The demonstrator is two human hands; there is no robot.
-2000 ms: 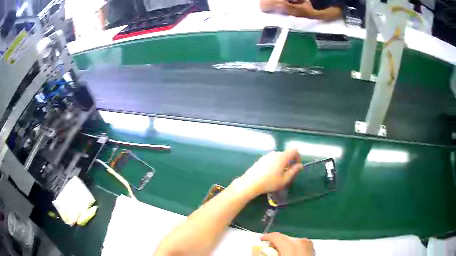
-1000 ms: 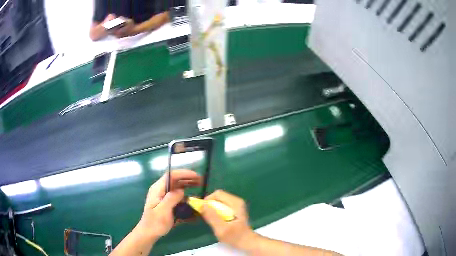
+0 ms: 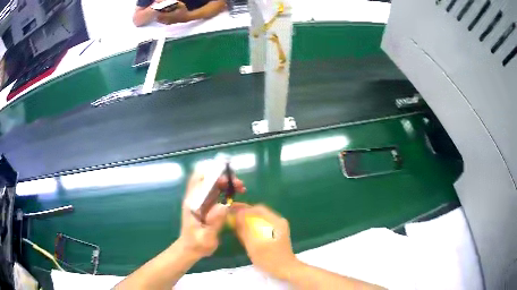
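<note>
My left hand [image 3: 199, 229] holds a phone frame [image 3: 207, 191], tilted so that it shows nearly edge-on, above the green worktop [image 3: 317, 207]. My right hand [image 3: 265, 241] grips a stubby yellow hand tool [image 3: 258, 227] close beside my left fingers. The tool's tip is not clear, and both hands are blurred. An amber spot shows on the frame near the tool. Another phone frame [image 3: 371, 162] lies flat on the worktop at right. One more frame [image 3: 78, 253] lies at the lower left.
A dark conveyor belt [image 3: 170, 135] runs beyond the worktop, with a white post [image 3: 278, 85] standing in the middle. A grey machine housing [image 3: 465, 96] fills the right side. White sheets [image 3: 363, 257] lie along the near edge. Another person's hands [image 3: 170, 12] show across the line.
The view has swung right, then slightly back left. The held frame has turned from its open face to nearly edge-on. My right hand and the yellow tool stay beside it.
</note>
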